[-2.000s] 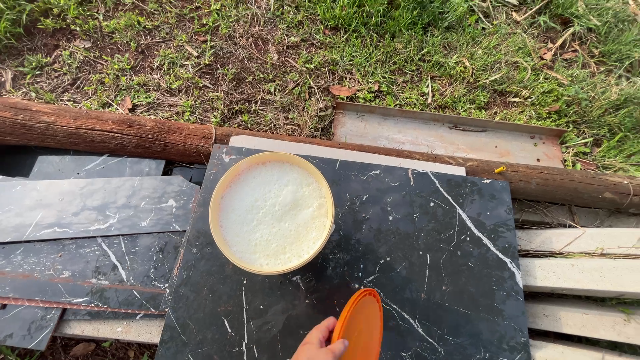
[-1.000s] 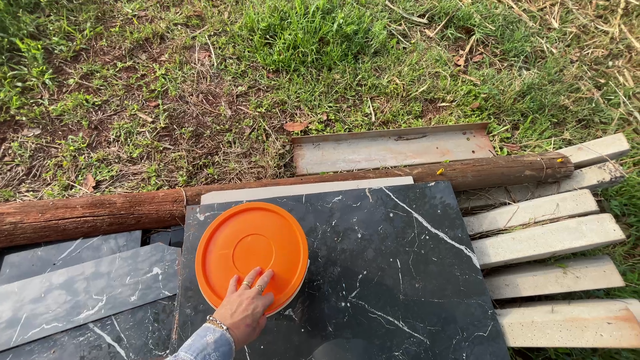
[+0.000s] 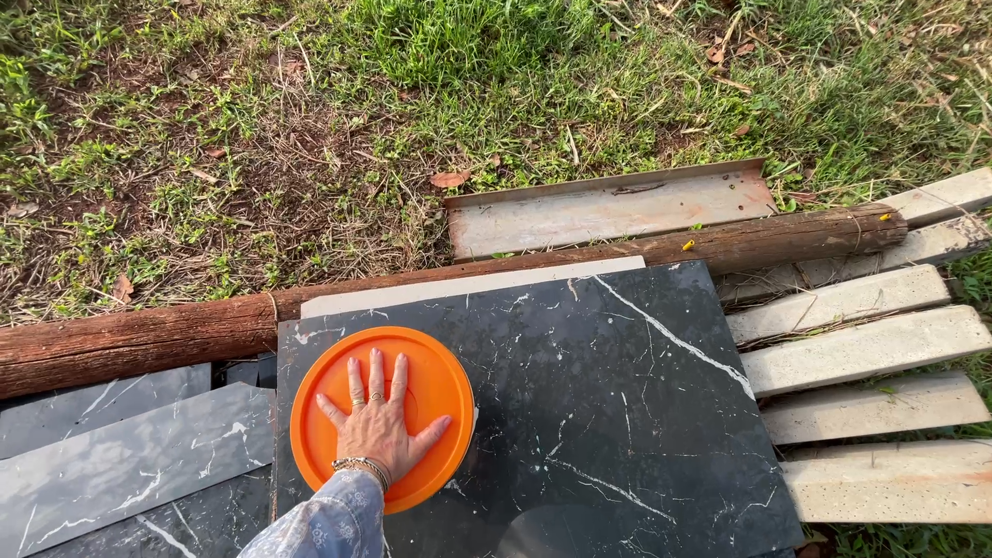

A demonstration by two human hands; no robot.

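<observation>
My left hand [image 3: 384, 434] lies palm down on an orange round plastic lid [image 3: 438, 387], its fingers spread and gripping nothing. It wears rings, a bracelet and a patterned light blue sleeve. Under the lid is a round container, nearly all hidden; only a sliver of its pale side shows at the right. The lidded container stands at the left part of a black stone slab with white veins [image 3: 589, 372]. Whether the lid is pressed fully down all round cannot be told. My right hand is out of view.
A wooden pole [image 3: 194, 325] runs behind the slab, with a rusty metal channel [image 3: 612, 209] beyond it on the grass. More dark stone slabs [image 3: 132, 449] lie at the left. Several pale concrete posts [image 3: 860, 349] lie at the right.
Two seconds ago the container stood uncovered, showing white frothy contents, with a hand holding the orange lid below it. The lid now covers it, and my left hand has spread flat across its middle.
</observation>
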